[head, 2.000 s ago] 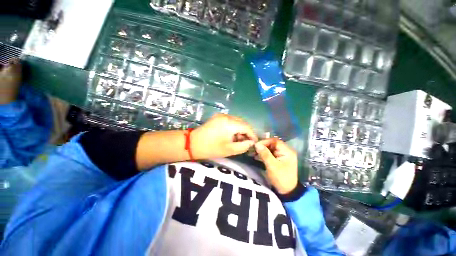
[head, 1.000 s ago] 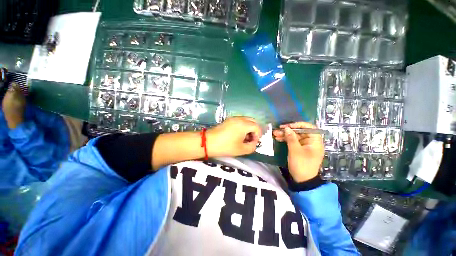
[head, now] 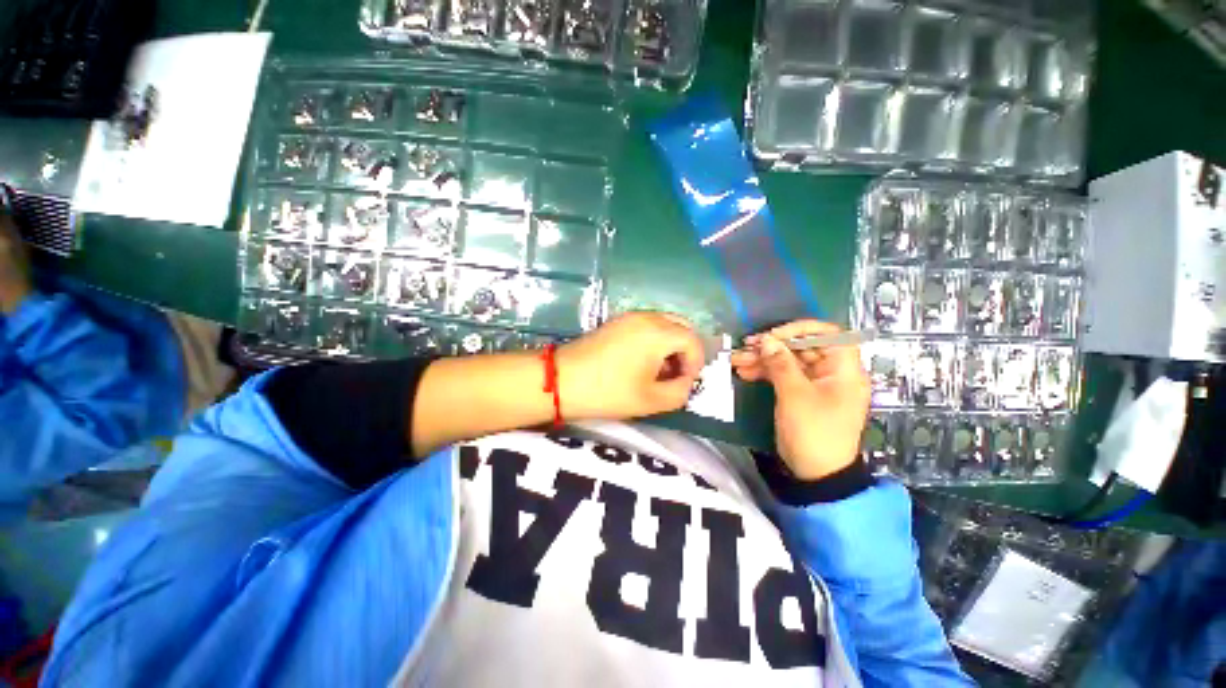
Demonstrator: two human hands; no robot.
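Observation:
My left hand [head: 629, 368], with a red string at the wrist, is curled at the centre around a small dark piece [head: 672, 366], mostly hidden in the fingers. A small white sheet [head: 715, 390] shows between my hands, beside the left fingertips; whether the left hand holds it I cannot tell. My right hand [head: 812, 390] pinches thin silver-grey tweezers [head: 823, 343], whose inner end points toward the white sheet and left hand. The tip is too small to make out clearly.
A part-filled clear tray [head: 538, 234] lies left, a filled tray [head: 971, 335] right, others at the top [head: 928, 83]. A blue-ended film packet [head: 733, 202] lies above my hands. A white box-shaped device [head: 1154, 255] stands right. A person's blue sleeve [head: 67, 370] is at far left.
Since two seconds ago the hands have moved apart, and the tweezers and white sheet have come into view between them. In the last second the tweezers have tilted slightly.

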